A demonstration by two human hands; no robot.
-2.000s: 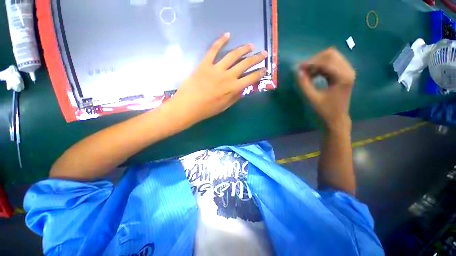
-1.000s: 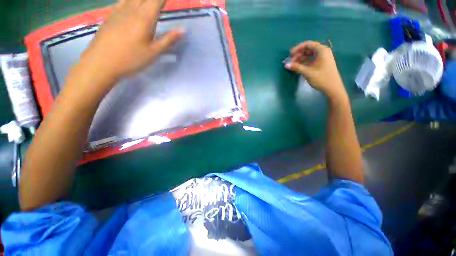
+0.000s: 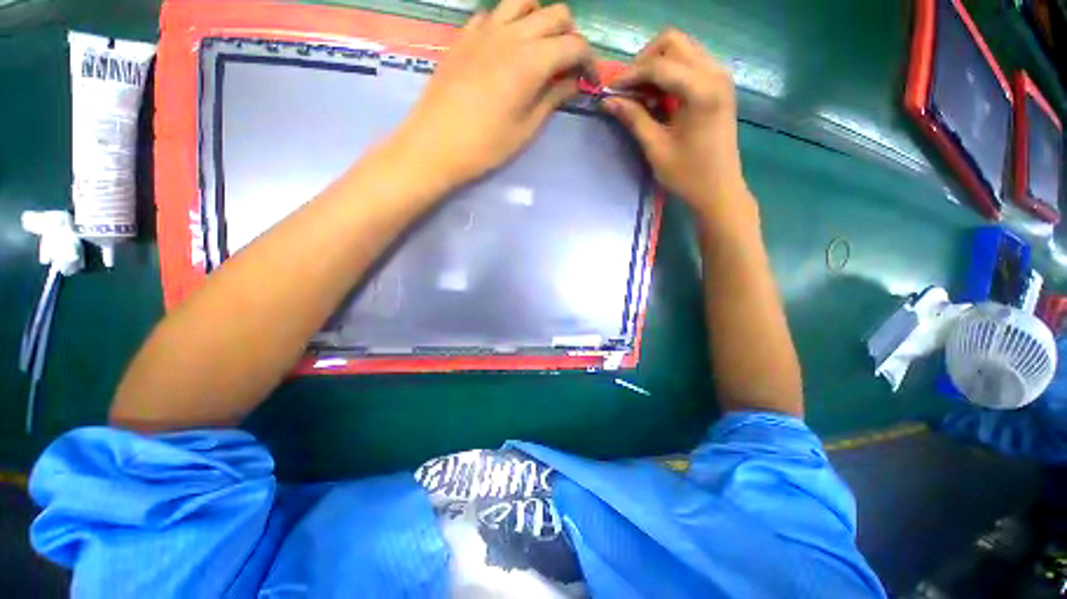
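Note:
A dark grey shiny panel (image 3: 468,222) with black edge strips lies in a red fixture tray (image 3: 178,140) on the green bench. Both of my hands are at its far edge, near the far right corner. My left hand (image 3: 515,88) has its fingers curled down at the edge; what is under the fingertips is hidden. My right hand (image 3: 690,111) pinches a tiny small part (image 3: 605,91) between thumb and finger, close to the left fingertips. The part is too small to make out well.
A glue tube (image 3: 108,140) lies left of the tray, with a white wad (image 3: 53,240) and tweezers (image 3: 41,334) below it. A rubber band (image 3: 837,254), white tissue (image 3: 910,334), white fan (image 3: 1000,355) and blue box (image 3: 995,269) are at right. More trayed panels (image 3: 965,100) stand far right.
My right hand has moved left from over the bench to the panel's far edge. My left hand has moved right along that edge, beside it. The view has shifted, showing further trays at right.

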